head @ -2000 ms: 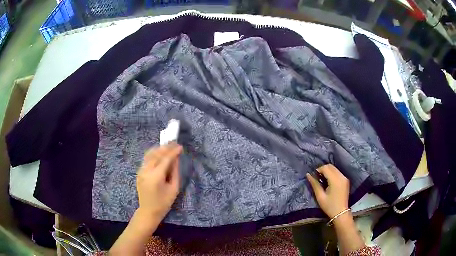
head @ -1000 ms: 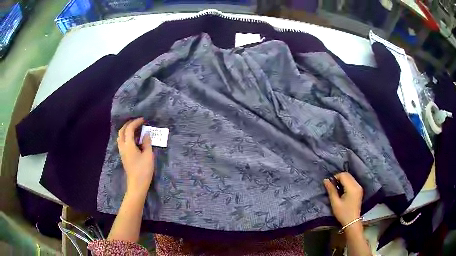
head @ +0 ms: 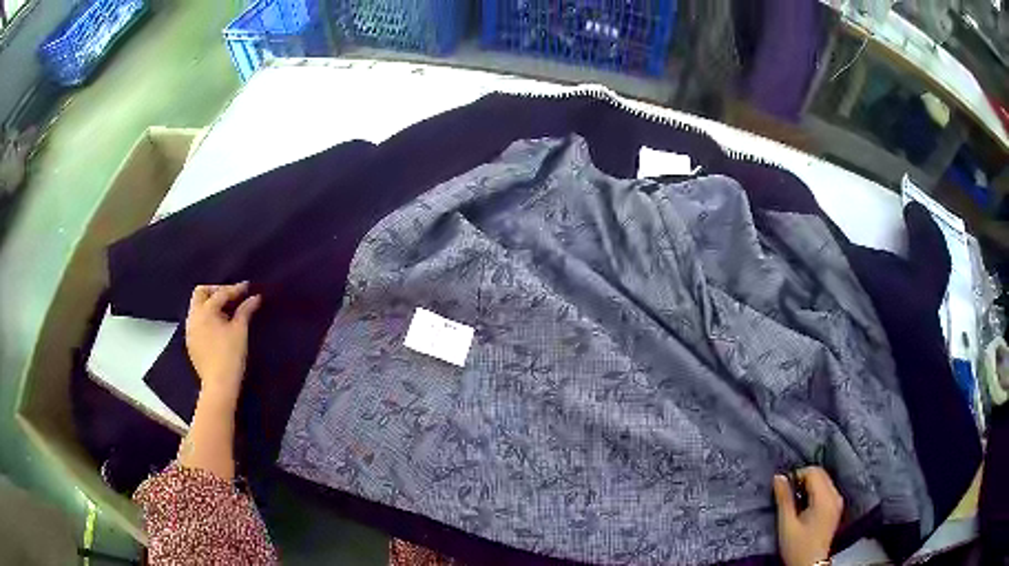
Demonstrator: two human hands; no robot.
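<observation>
A jacket lies spread lining up on the table. Its very dark shell (head: 299, 238) surrounds the grey-blue leaf-patterned lining (head: 531, 398), which is wrinkled towards the right. A white care label (head: 439, 336) lies flat on the lining, and a white neck label (head: 665, 164) shows at the neck. White toothed trim runs along the far edge. My left hand (head: 219, 332) is over the shell left of the lining, thumb and finger slightly apart, nothing visible in it. My right hand (head: 811, 511), cut off by the bottom edge, is closed around a small black tool, likely thread snips (head: 799, 486), at the lining's lower right.
The white table (head: 288, 105) has a cardboard box (head: 83, 276) at its left end. Blue crates (head: 575, 33) stand beyond the far edge, another (head: 91, 39) on the floor at upper left. Printed paper (head: 960, 276) and a white roll (head: 998, 370) lie at the right.
My left hand has let go of the care label and moved left onto the shell. The label now lies flat. The view has swung left; my right hand stays by the lining's lower right.
</observation>
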